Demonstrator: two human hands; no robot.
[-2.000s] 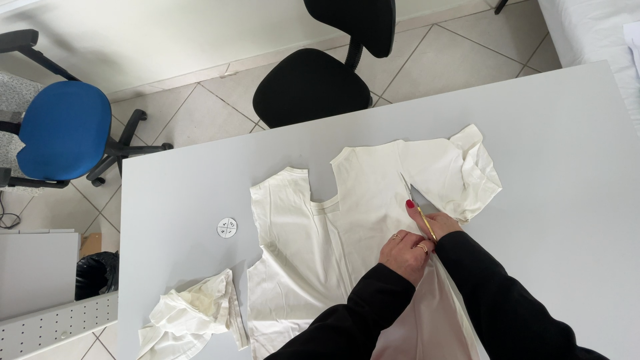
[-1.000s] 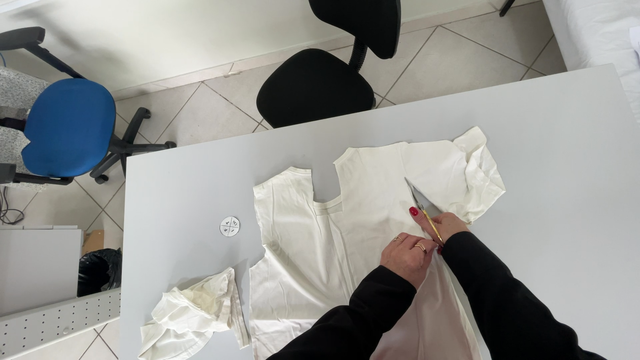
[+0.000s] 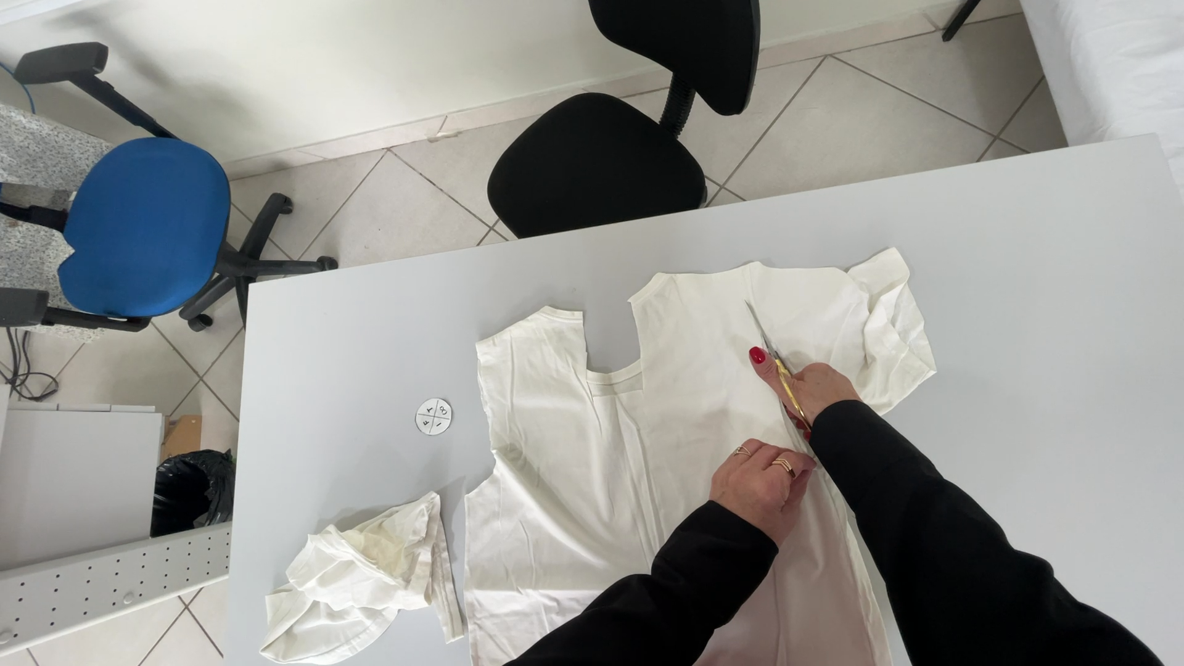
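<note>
A cream-white garment (image 3: 555, 444) lies spread over the grey table (image 3: 361, 351), its neckline towards the far edge. My right hand (image 3: 814, 388) holds gold-handled scissors (image 3: 786, 384) at the garment's right armhole area, their blades pointing away from me. A sleeve (image 3: 888, 324) lies crumpled just right of the blades. Close below the scissors, my left hand (image 3: 763, 486) grips the fabric near the side seam; its fingertips are partly hidden. Apart from the garment, at the lower left, rests a crumpled piece of the same fabric (image 3: 361, 573).
A round white disc (image 3: 434, 416) with markings lies on the table's left part. Beyond the far edge stands a black chair (image 3: 597, 166). A blue chair (image 3: 148, 227), a black bin bag (image 3: 192, 490) and a perforated metal panel (image 3: 111, 578) are at the left; white cloth (image 3: 1110, 65) hangs at upper right.
</note>
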